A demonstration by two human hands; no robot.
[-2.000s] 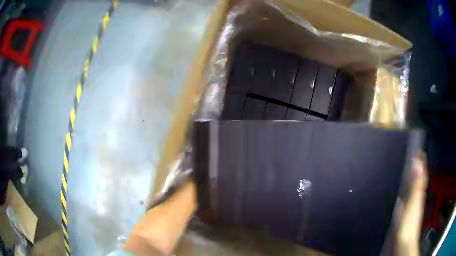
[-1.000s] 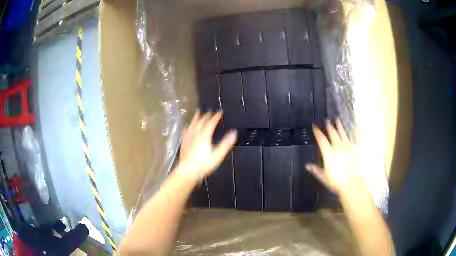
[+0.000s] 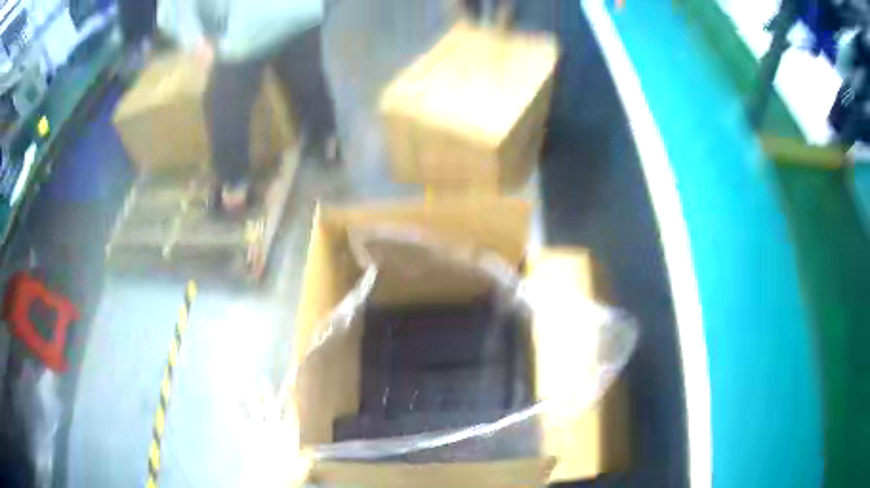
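Observation:
An open brown shipping carton (image 3: 329,250) stands in front of me in the lower middle of the blurred head view. Black retail boxes (image 3: 439,367) lie in rows inside it; blur hides their exact edges. A clear plastic liner (image 3: 606,348) hangs over the right flap, and its edge runs loosely across the front and left of the opening. Neither of my hands is in the picture.
A closed brown carton (image 3: 467,100) stands behind the open one. A person (image 3: 272,57) stands at a wooden pallet (image 3: 181,224) with another carton (image 3: 167,114). A red stool (image 3: 40,319) is at left, near striped floor tape (image 3: 172,367). The blue-green side table (image 3: 739,286) and green conveyor (image 3: 839,286) run along the right.
My hands have left the boxes in the carton and gone out of the picture. The view has lifted and moved back, so the carton appears smaller and the aisle beyond it shows.

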